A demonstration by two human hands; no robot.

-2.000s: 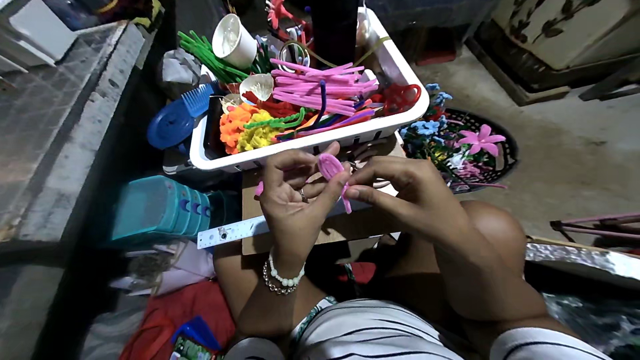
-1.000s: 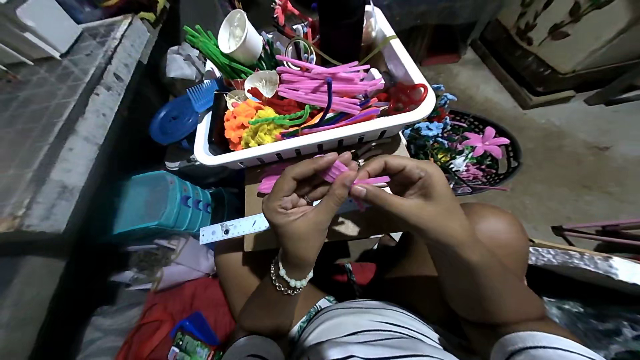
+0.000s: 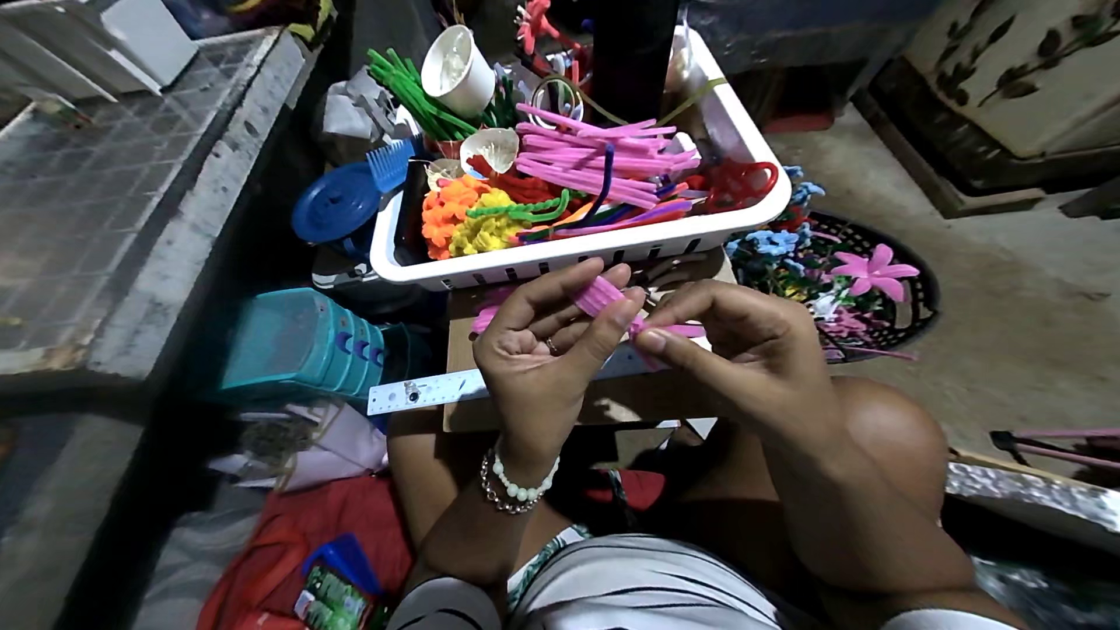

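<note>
A bundle of folded pink pipe cleaners is pinched between the thumb and fingers of my left hand. The thumb and index finger of my right hand grip the same bundle at its gathered part, where short pink ends stick out to the right. Below my hands lies a white ruler on a brown board. More pink pieces lie on the board, left of my left hand. Just beyond is a white plastic basket holding loose pink pipe cleaners and orange and yellow fuzzy pieces.
Inside the white basket are a white cup, green pipe cleaners and red-handled scissors. A black basket with pipe-cleaner flowers stands on the floor at right. Teal drawers and a tiled concrete ledge are at left.
The pink bundle has turned in my fingers: its loop stood upright two seconds ago, and its ends now point right. My right hand has shifted slightly along it.
</note>
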